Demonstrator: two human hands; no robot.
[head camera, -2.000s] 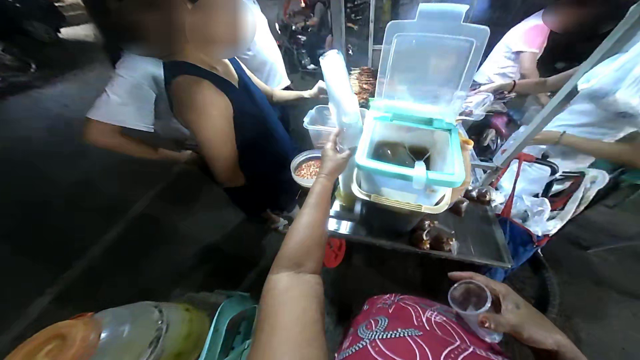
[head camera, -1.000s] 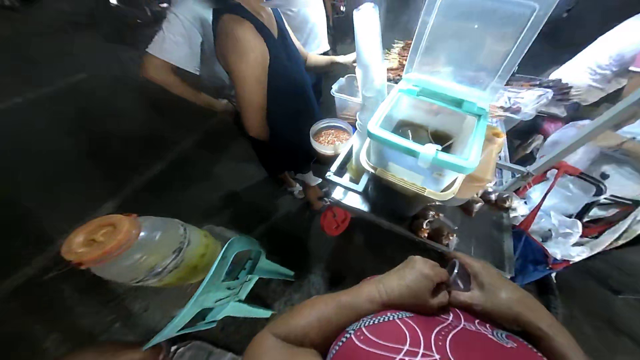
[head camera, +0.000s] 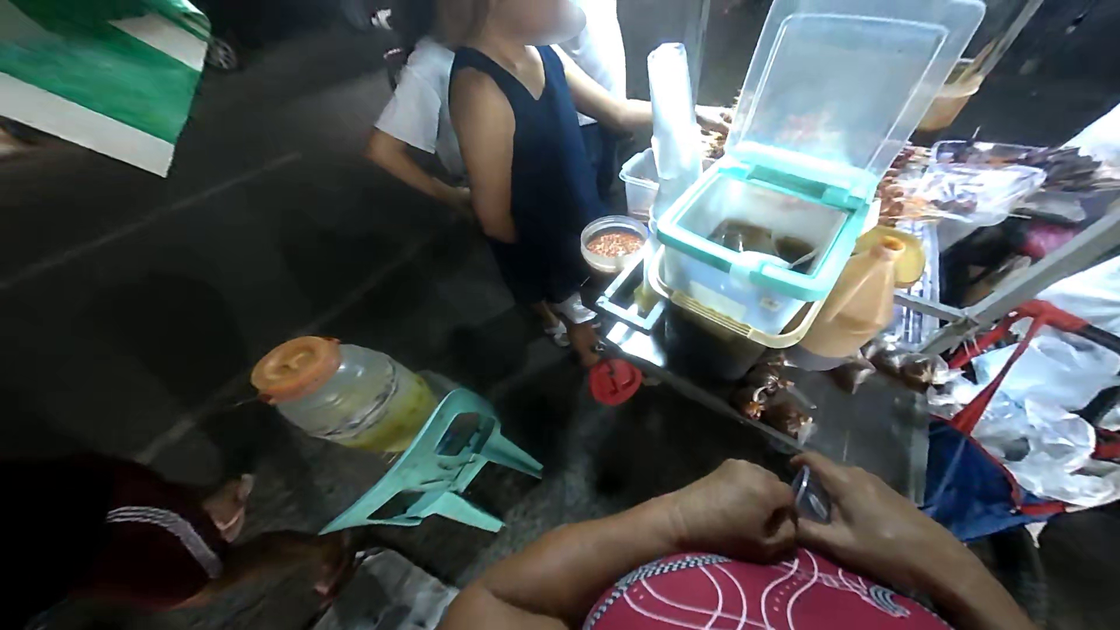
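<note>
My right hand (head camera: 862, 507) is closed around a small clear plastic cup (head camera: 811, 496), low at the right in front of the red patterned shirt. Against it rests my left hand (head camera: 739, 507), its fingers curled; whether they hold anything is hidden. Ahead stands a clear plastic bin with a teal rim (head camera: 748, 267), its lid raised, with dark liquid and a ladle handle inside. A tall sleeve of clear plastic (head camera: 672, 114) stands left of the bin. Beside it is a round tub of reddish bits (head camera: 614, 243).
A metal cart top (head camera: 866, 420) carries bagged brown items (head camera: 774, 402) and a tan jug (head camera: 853, 302). A teal plastic stool (head camera: 437, 464) and an orange-lidded jar (head camera: 376, 394) are at left. People stand beyond the cart's left side. A red-blue bag (head camera: 989, 472) hangs right.
My left hand, on the clear sleeve two seconds ago, has come back beside my right hand at the shirt. The view has shifted, bringing a green and white panel in at upper left.
</note>
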